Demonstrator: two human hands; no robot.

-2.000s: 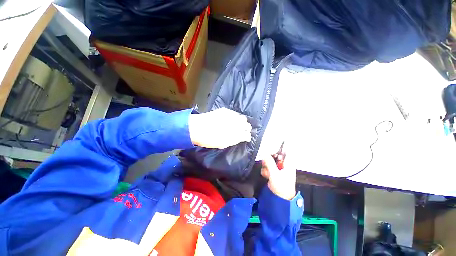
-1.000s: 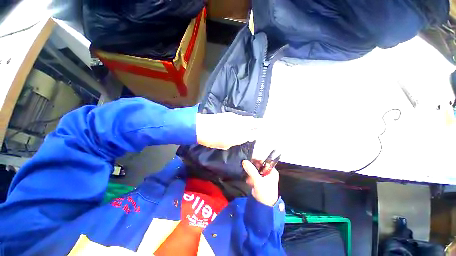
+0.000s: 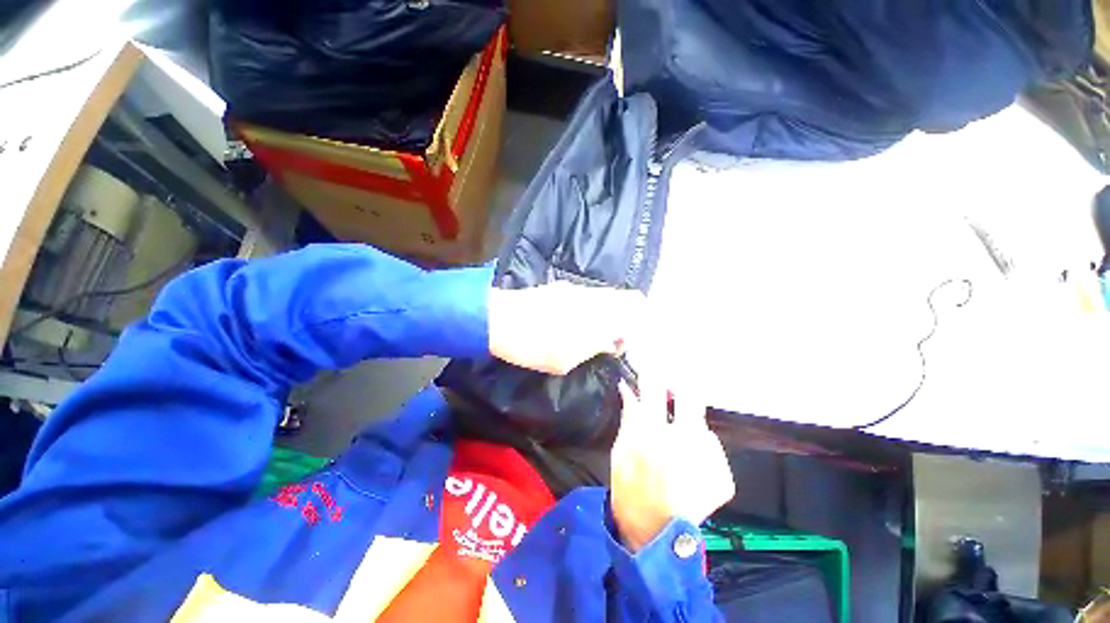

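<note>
A dark navy padded bag body [image 3: 584, 213] lies from my lap over the left edge of the white table, its zipper curving along its right side. My left hand [image 3: 566, 326] is bare, looks overexposed, and grips the bag's edge near the zipper. My right hand [image 3: 667, 456] is just below and right of it, closed around thread snips [image 3: 627, 368]. The snips' dark tip is at the bag's edge beside my left fingers; a bit of red handle shows. The blades are mostly hidden, and loose threads are too small to tell.
A large dark heap of bags [image 3: 840, 73] covers the white table's [image 3: 791, 280] far side. A curved dark thread [image 3: 921, 353] and a thin tool [image 3: 990, 246] lie on it. A red-taped carton [image 3: 377, 201] with dark bags stands ahead left; a green crate [image 3: 844, 572] is below the table.
My right hand has turned and brought the snips from beside the bag up to its edge at my left fingers. My left hand has moved slightly down along the bag's edge.
</note>
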